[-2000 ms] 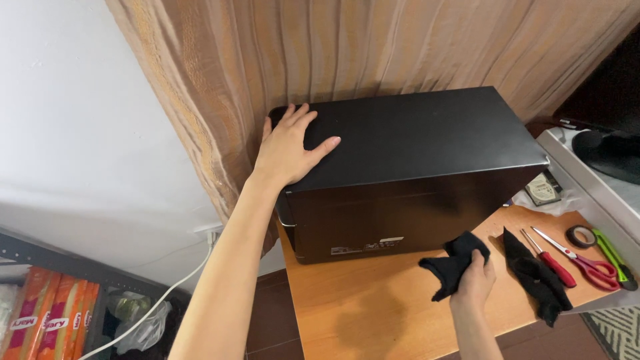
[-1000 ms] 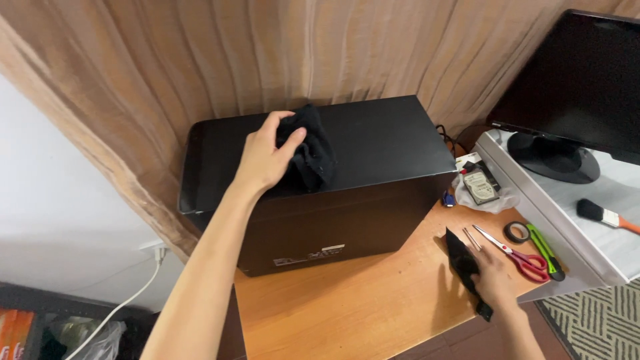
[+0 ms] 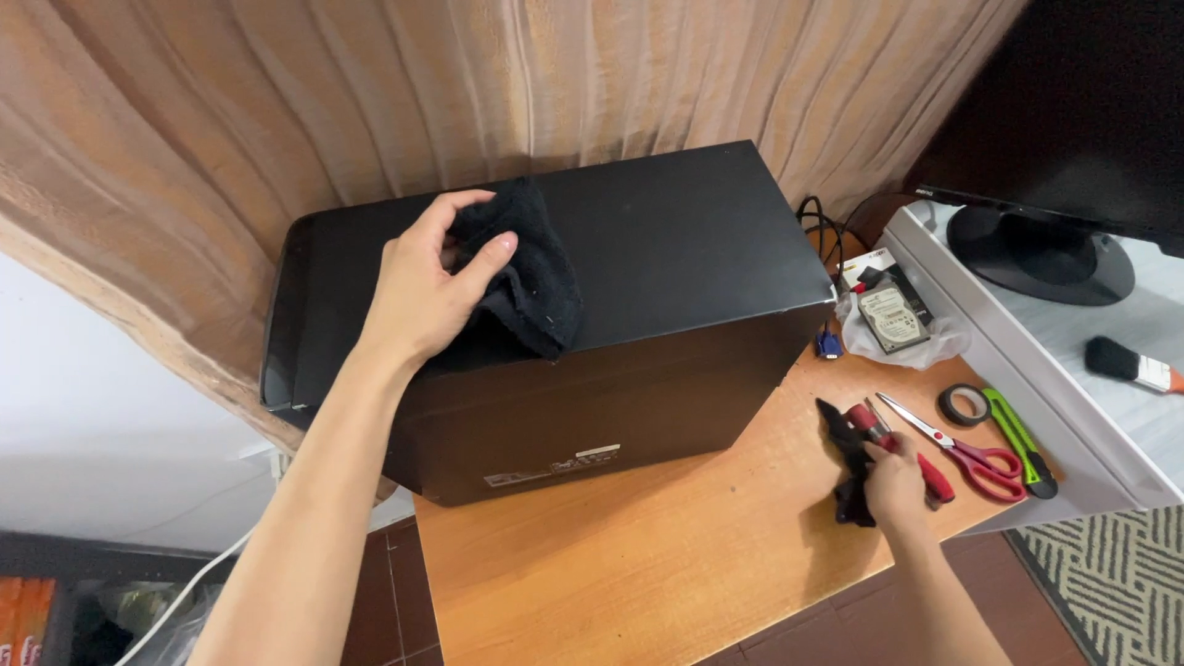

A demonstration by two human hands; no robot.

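On top of the black computer case [image 3: 666, 231], my left hand [image 3: 435, 268] grips a crumpled dark cloth [image 3: 532, 268]. The case lies across the wooden table, against the curtain. My right hand [image 3: 895, 476] is closed on a red-handled tool [image 3: 865, 421], whose kind is partly hidden by the fingers. A second black cloth [image 3: 837, 444] lies against that hand's left side. Just right of the hand is the red handle of a screwdriver [image 3: 934, 481]. Red-handled scissors [image 3: 990, 467], a roll of black tape [image 3: 964, 405] and a green utility knife [image 3: 1017, 435] lie further right.
A hard drive [image 3: 890, 316] rests on a plastic bag behind the tools, near a blue VGA connector [image 3: 828, 344] and black cables. To the right, a monitor [image 3: 1064, 120] and a paintbrush [image 3: 1128, 363] stand and lie on a pale surface. Patterned rug [image 3: 1119, 573] below.
The dark cloth, in my right hand two seconds ago, is in my left hand on the case. My right hand has moved to the tools and has taken hold of a red-handled one.
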